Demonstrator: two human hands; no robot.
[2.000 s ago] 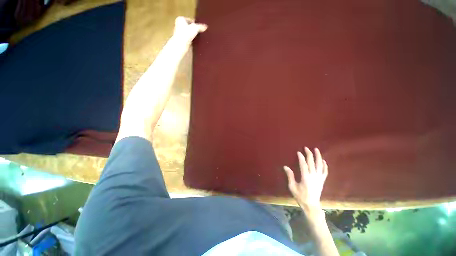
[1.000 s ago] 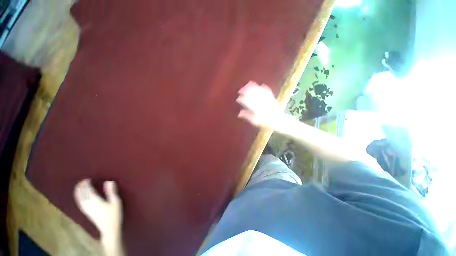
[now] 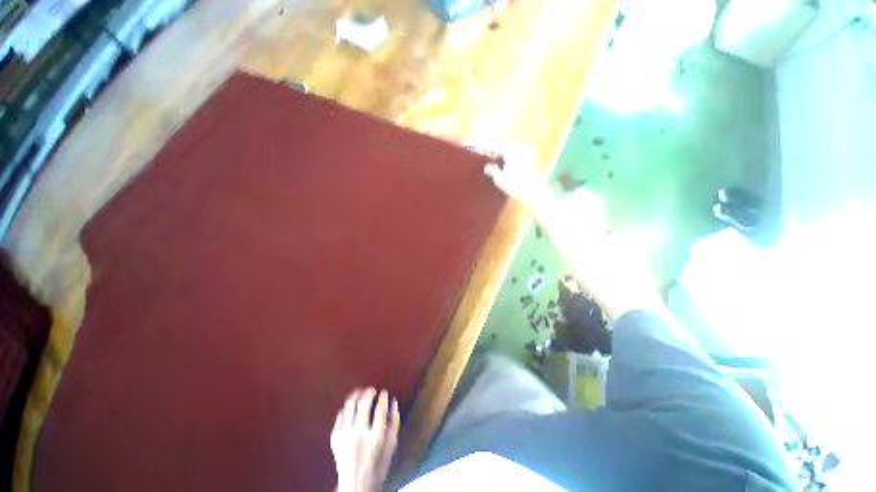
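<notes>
A large dark red fabric panel (image 3: 259,250) lies flat on the wooden table (image 3: 451,67), with one long side near the table's front edge. My right hand (image 3: 509,178) is at the panel's far right corner; it is overexposed, and I cannot tell whether its fingers grip the cloth. My left hand (image 3: 365,430) lies on the panel near the front edge, palm down with the fingers close together, holding nothing that shows.
A folded dark red pile (image 3: 21,336) is at the far left. A small white object (image 3: 362,33) sits at the back of the table. Dark scraps (image 3: 581,322) lie on the green floor (image 3: 634,144) beside the table.
The view has turned and moved toward the panel's far end. My right hand has reached out to the far corner. My left hand has moved across the panel to near the front edge.
</notes>
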